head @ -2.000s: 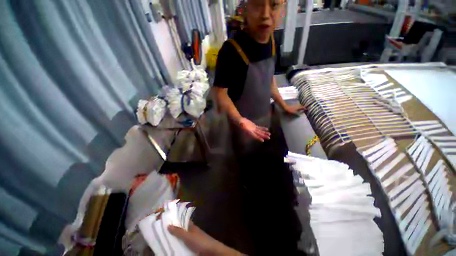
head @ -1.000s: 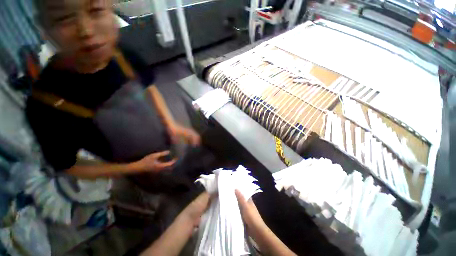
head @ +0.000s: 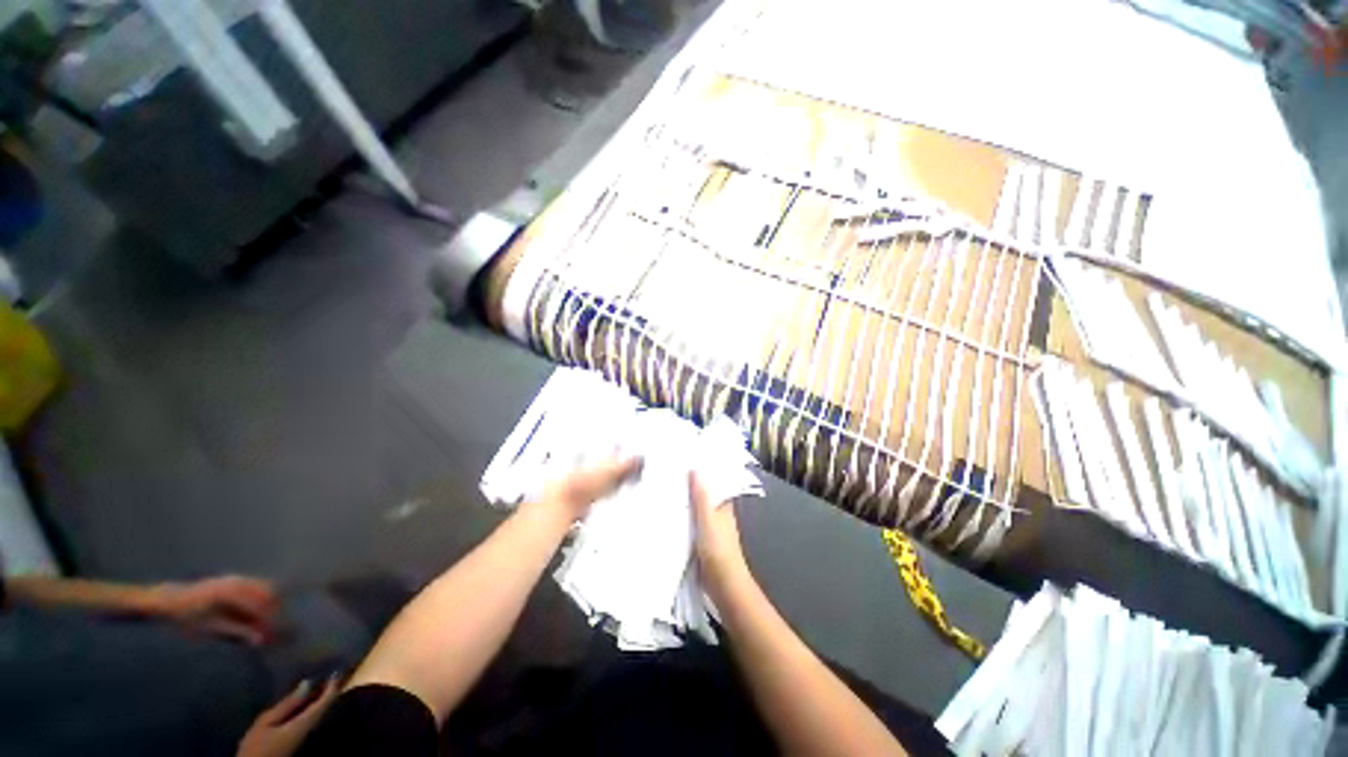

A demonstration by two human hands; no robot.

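Note:
My left hand (head: 594, 482) and my right hand (head: 713, 521) hold a thick bundle of white cut strips (head: 643, 555) between them, low in the centre of the view. The strips hang slightly fanned at the lower end. Behind and left of the bundle, more white stacked pieces (head: 547, 432) lie on the grey table edge, partly hidden by my left hand and the bundle. Whether the bundle touches them I cannot tell.
Fanned stacked pieces (head: 1131, 688) lie lower right. Yellow tape (head: 928, 595) crosses the grey edge (head: 828, 569). White waste web (head: 924, 333) and cut strips (head: 1168, 459) lie on brown paper, beside a white fabric lay (head: 1035, 74). Another person's hand (head: 222, 603) shows lower left.
My view has swung right and down to the table. The bundle, first in one hand at lower left, is now in both hands beside the pieces on the table edge. The co-worker is mostly out of view.

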